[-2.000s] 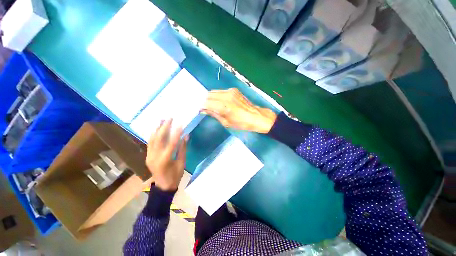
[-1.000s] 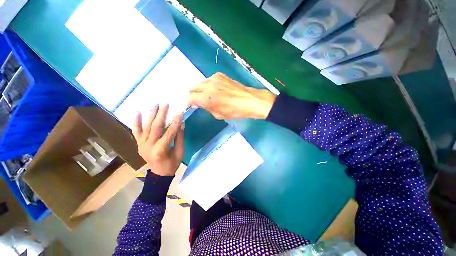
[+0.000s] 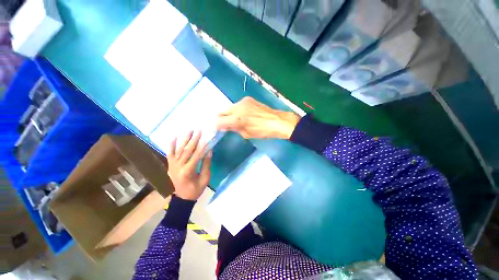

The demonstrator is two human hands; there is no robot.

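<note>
A white-topped retail box (image 3: 189, 115) lies on the blue-green bench in front of me, against other white boxes. My left hand (image 3: 190, 168) rests on its near corner with the fingers spread. My right hand (image 3: 258, 120) is at its right edge with the fingers bent together at the rim; the fingertips are partly hidden. Another retail box (image 3: 250, 194), with a white top and pale blue side, stands apart at the bench's near edge, close to my body.
Joined white boxes (image 3: 150, 46) lie farther along the bench; another white box (image 3: 37, 27) is at top left. Printed boxes (image 3: 377, 87) stand on the green strip (image 3: 246, 44). A brown carton (image 3: 82, 210) with white inserts and blue totes (image 3: 82, 104) are left, below the bench.
The camera view has swung away and back, shifting everything in the picture. Both hands stay on the same box, with only small finger shifts.
</note>
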